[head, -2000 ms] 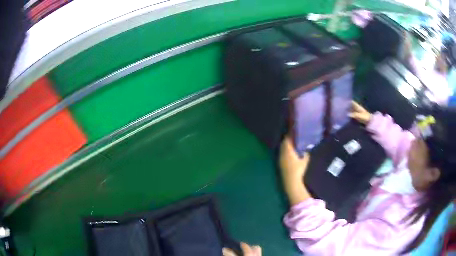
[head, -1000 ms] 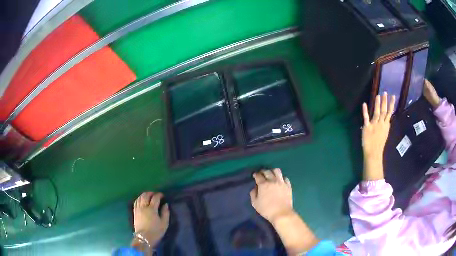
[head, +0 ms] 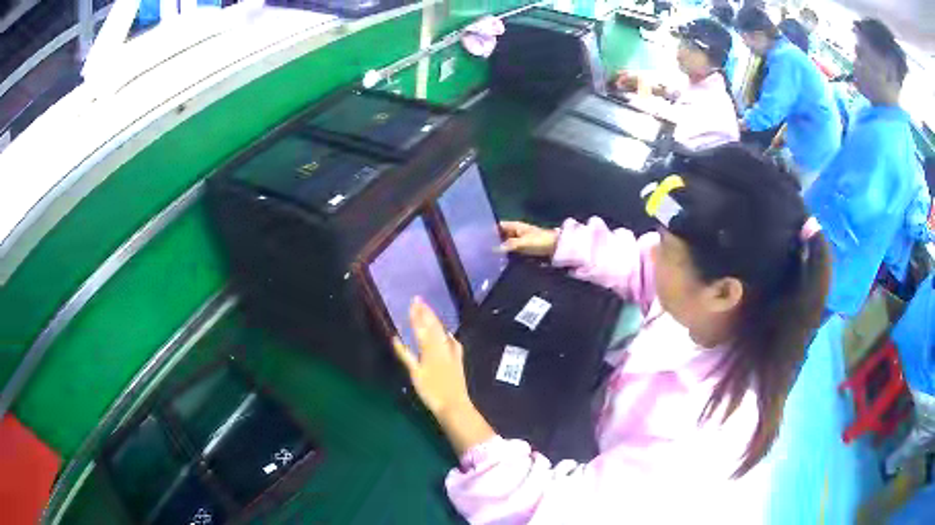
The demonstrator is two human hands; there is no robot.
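Observation:
Neither of my hands is in the picture. A black tray (head: 191, 461) with two dark tablets lies on the green bench at the lower left, cut off by the bottom edge. One tablet (head: 228, 421) in it shows a small white sticker and a handwritten mark. To its right stands a tall black tray stack (head: 297, 267) with two dark tablets on top. A tray with two lit lavender screens (head: 415, 275) leans against the stack's front, and another person's hands touch it.
A person in a pink smock and dark cap (head: 733, 205) works at the right. Two white barcode labels (head: 512, 364) show on black surfaces before the lit screens. Further stacks (head: 543, 56) and people in blue (head: 871, 195) are behind. A red sheet (head: 23, 474) is at the lower left.
The view has swung right and up. My hands and the tray under them have left the picture. The two-tablet tray now shows at the lower left, and more people show behind.

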